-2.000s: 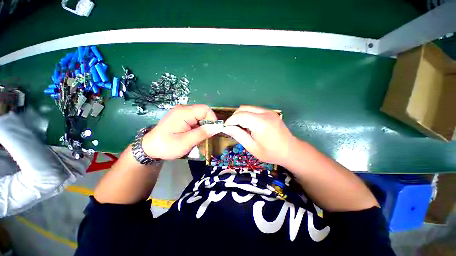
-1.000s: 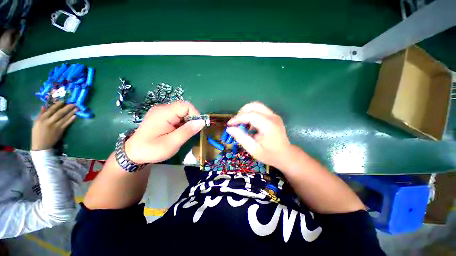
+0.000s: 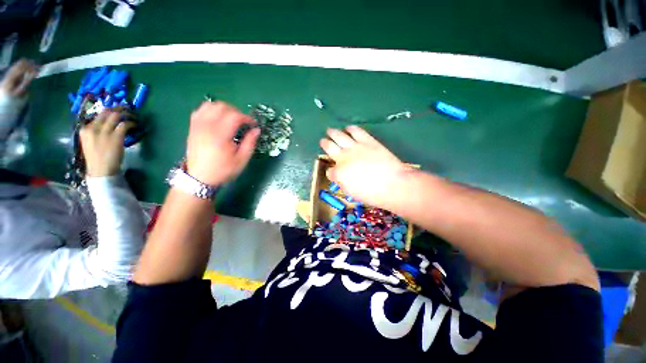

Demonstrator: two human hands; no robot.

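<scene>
My left hand, blurred, is at the near left edge of a pile of circuit boards with black leads; whether its fingers hold one I cannot tell. My right hand is over the back of the battery box, fingers bent, their tips at or above its back rim; whether it holds anything I cannot tell. The box holds blue battery cells and tangled red leads. Behind my right hand, a blue cell lies on the green bench, joined by leads to a small board and a black wire with a pale end.
A person's hand at the left reaches to a pile of blue cells; another hand is farther back. A white rail crosses the bench. An open cardboard box stands right. White plastic housings lie beyond the rail.
My hands have moved apart, the left to the board pile, the right over the box's back. A cell with board and leads now lies on the bench. The neighbour's hand has shifted right.
</scene>
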